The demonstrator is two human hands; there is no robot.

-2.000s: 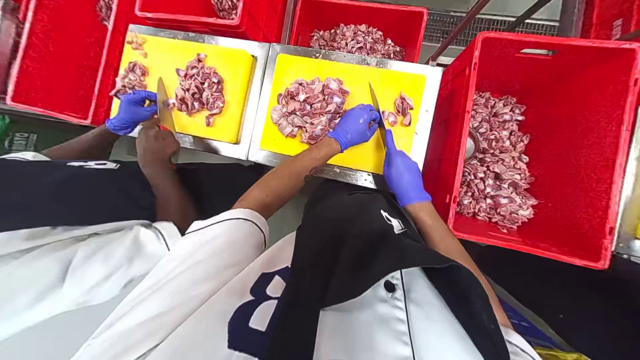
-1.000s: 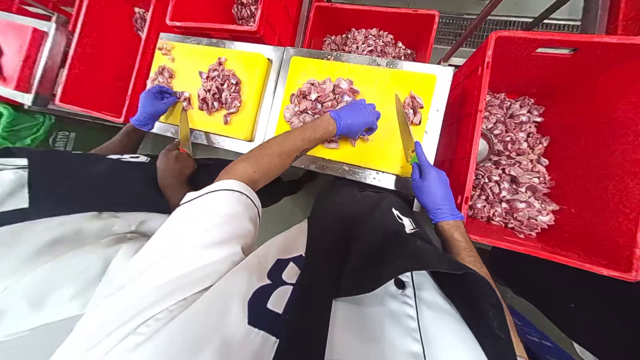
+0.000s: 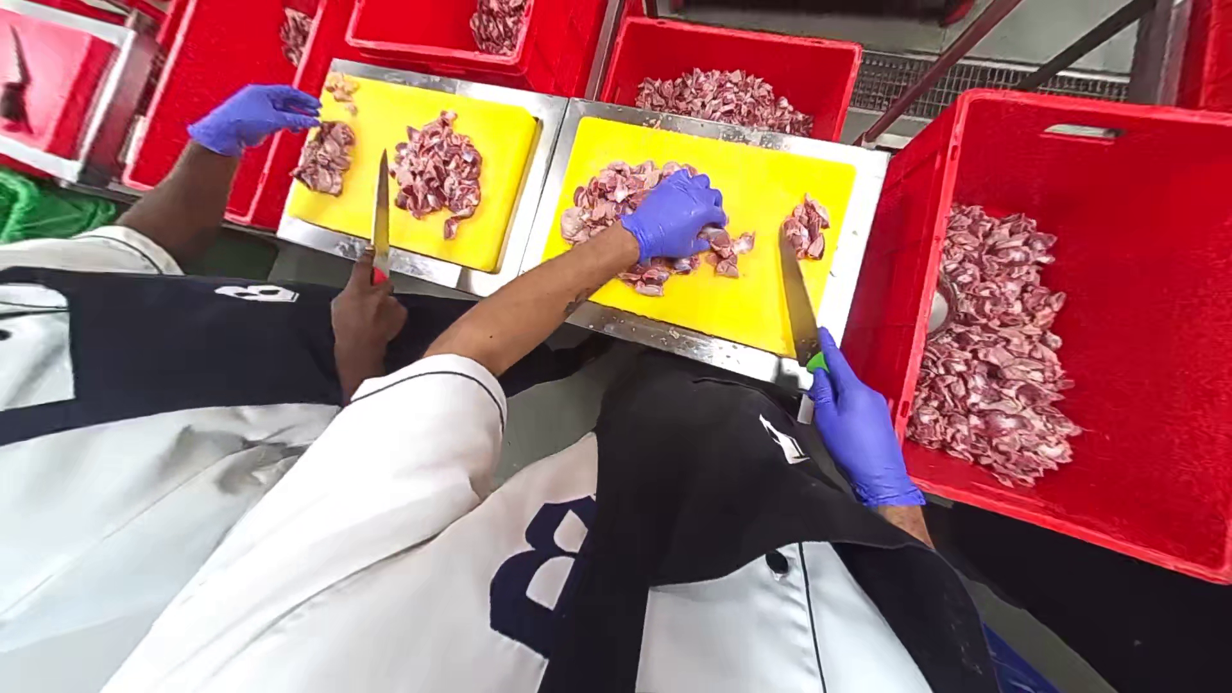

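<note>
My left hand (image 3: 677, 217), in a purple glove, rests with bent fingers on the right part of a pile of raw meat pieces (image 3: 608, 200); its fingertips touch pieces there, and their grip is partly hidden. The pile lies on a yellow cutting board (image 3: 751, 183) set in a metal tray. In my gloved right hand (image 3: 855, 423) is the green handle of a knife (image 3: 798, 298). The blade lies over the board's right side, its tip beside a small heap of meat (image 3: 807, 228).
At my left, a co-worker's gloved hand (image 3: 252, 117) is above another yellow board (image 3: 510, 144); their bare hand holds a knife (image 3: 381, 212). A large red crate (image 3: 1145, 318) with meat stands at the right. More red crates (image 3: 847, 72) line the back.
My left hand has moved from beside the knife to the meat pile. My right hand with the knife has drawn back toward the near edge. The co-worker's gloved hand has lifted away from their knife.
</note>
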